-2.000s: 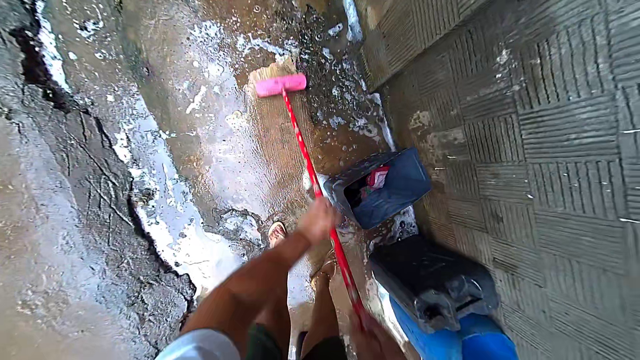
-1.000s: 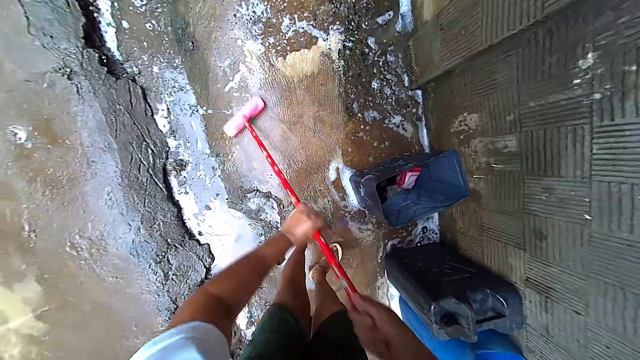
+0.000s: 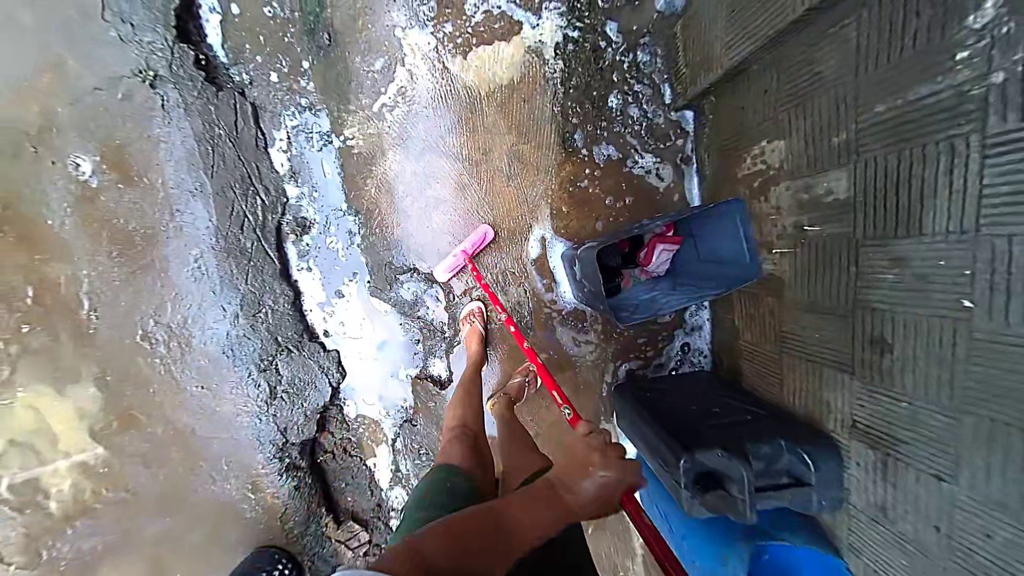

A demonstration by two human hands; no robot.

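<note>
My left hand is closed around the red patterned handle of a broom, low in the view. The handle slants up and left to a narrow pink head, which rests on the wet floor just beyond my feet. Its bristles cannot be seen clearly. Past the bottom edge the handle's lower end is hidden, and my right hand is out of view. White foam lies on the floor left of the pink head, and cream-coloured foam lies farther out.
An open grey plastic bin with red and white items inside lies on its side, right of the handle. Nearer are a black plastic container and a blue one. Ridged tiles stretch along the right. Broken concrete runs down the left.
The pink broom head has come closer to my feet from farther out on the floor. My left hand is lower, and my right hand, earlier on the handle's lower part, has left the view.
</note>
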